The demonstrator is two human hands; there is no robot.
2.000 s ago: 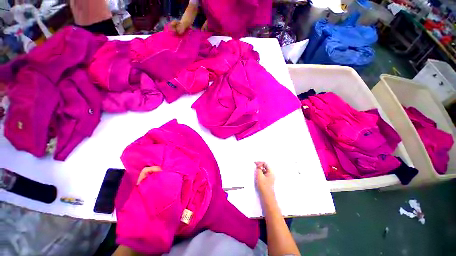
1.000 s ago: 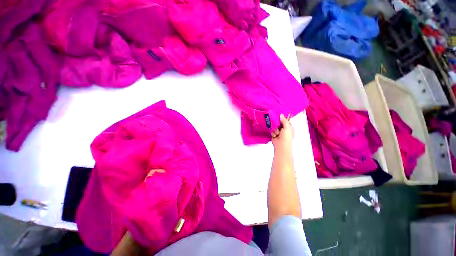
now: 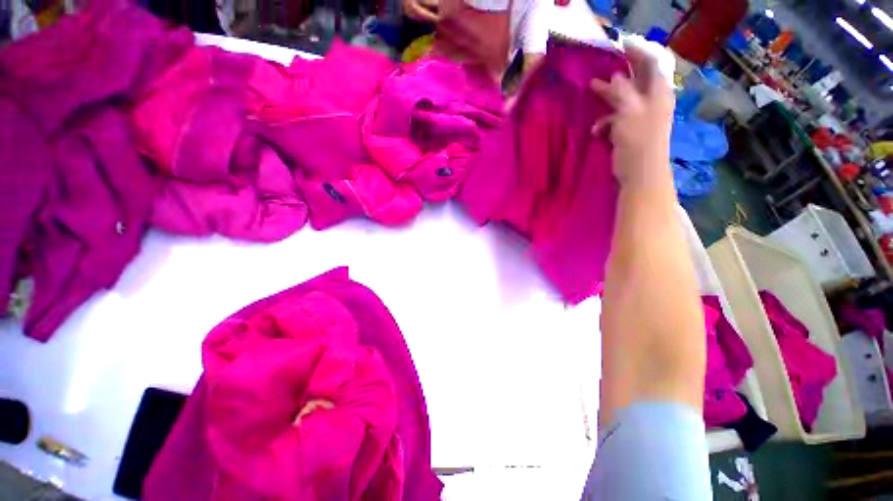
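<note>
A bunched magenta garment [image 3: 284, 362] lies on the white table [image 3: 490, 362] in front of me. My left hand [image 3: 313, 409] is mostly hidden in its folds; only a bit of the fingers shows. My right arm is stretched far forward, and my right hand [image 3: 632, 103] is raised beside another magenta garment [image 3: 558, 176] at the table's right side. Its fingers are spread apart and slightly blurred, with no cloth seen held in them. That garment hangs or stands partly lifted, with its lower corner over the table.
More magenta garments [image 3: 215, 137] are heaped along the table's far side. A black phone [image 3: 147, 440], a small orange-and-pale tool [image 3: 61, 449] and a dark cylinder [image 3: 14, 421] lie at left. Cream bins [image 3: 729, 264] with garments stand at right. A person [image 3: 475, 34] stands across the table.
My right hand has moved forward and up, away from the labelled garment part it held. That garment has shifted to the far right side, raised. My left hand stays in the near garment.
</note>
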